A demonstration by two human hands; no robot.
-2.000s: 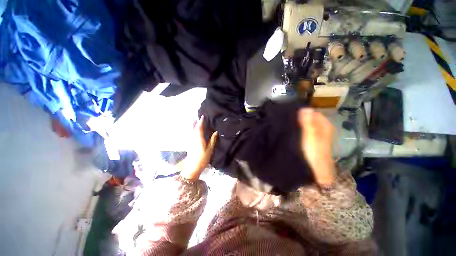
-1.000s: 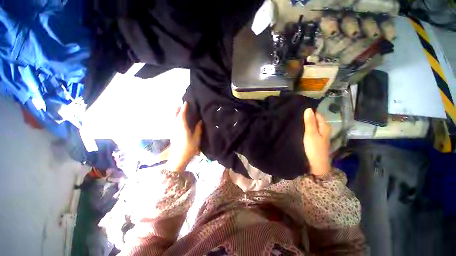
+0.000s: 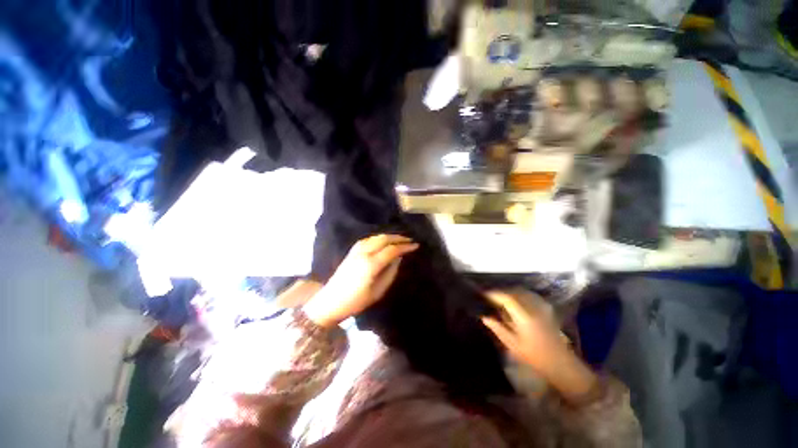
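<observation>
A black garment piece (image 3: 429, 324) runs from the dark heap at the back down over the table edge onto my lap. My left hand (image 3: 363, 278) lies on its left side, fingers bent over the cloth. My right hand (image 3: 525, 332) is at its right edge, lower down, with fingertips on the cloth. The view is blurred, so how firmly each hand grips is hard to see. The overlock machine (image 3: 490, 52) stands behind, and the cloth lies left of and in front of its cloth plate (image 3: 429, 157).
Blue garments (image 3: 79, 131) are heaped at the far left. A black smartphone (image 3: 637, 201) lies right of the machine. Yellow-black striped tape (image 3: 748, 144) crosses the white paper at the right. Grey garments (image 3: 682, 350) are at the lower right.
The black cloth has been drawn down from the machine front toward my lap. My right hand has moved down and slightly left; my left hand has moved right onto the cloth.
</observation>
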